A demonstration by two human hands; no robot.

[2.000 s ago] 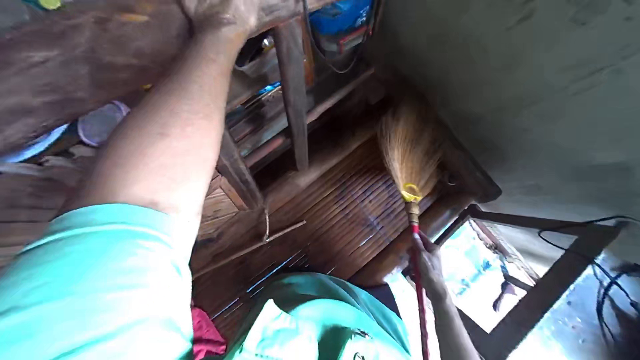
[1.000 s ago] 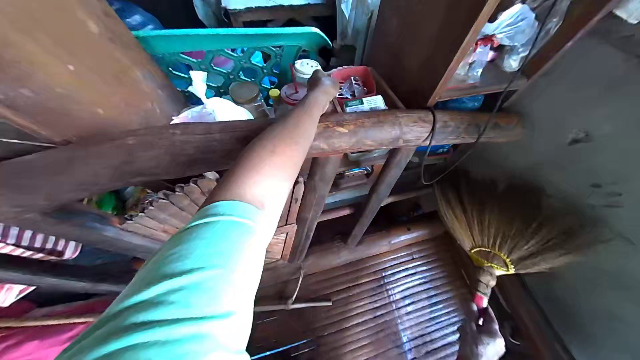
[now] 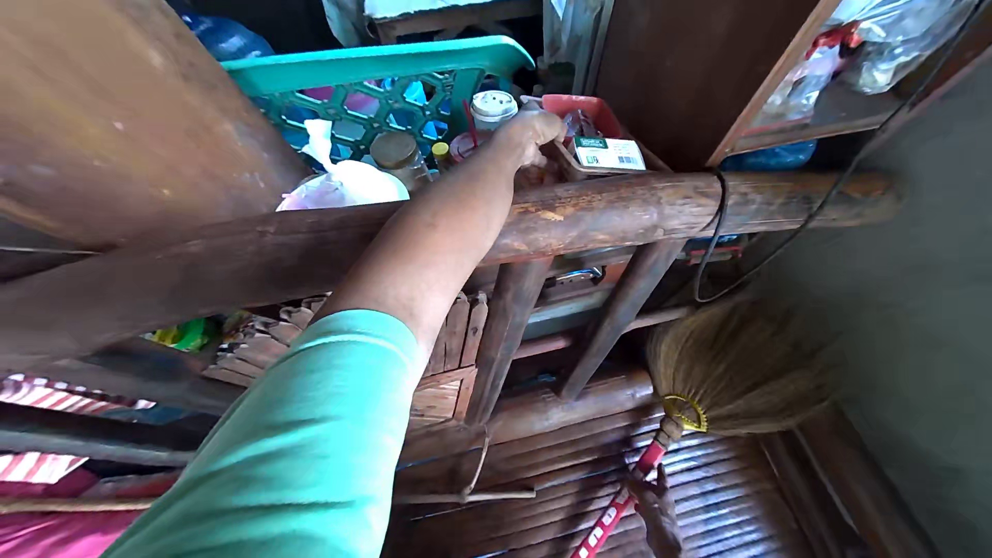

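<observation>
My left hand [image 3: 536,138] reaches over the wooden rail [image 3: 612,203], bent at the wrist among small containers. Its fingers are at the near side of a red plastic container [image 3: 593,112] and a small green-and-white box [image 3: 609,153]; whether they grip anything cannot be told. A white-lidded jar [image 3: 494,108] stands just left of the hand. Lower right, my right hand [image 3: 655,508] holds the red handle of a soft straw broom [image 3: 736,372]. The broom's bristles point up beside the wall, with yellow binding at their base.
A green plastic basket [image 3: 372,66] stands behind a brown-lidded jar [image 3: 395,151] and a white plastic bag [image 3: 345,186]. A black cable [image 3: 814,213] hangs over the rail near the grey wall [image 3: 899,294]. Wooden posts [image 3: 508,333] rise from the slatted bamboo floor [image 3: 721,496].
The view has swung toward the shelf. My left hand, at a wooden beam two seconds ago, is now among the containers, slightly nearer the red one than a second ago. My right hand still holds the broom.
</observation>
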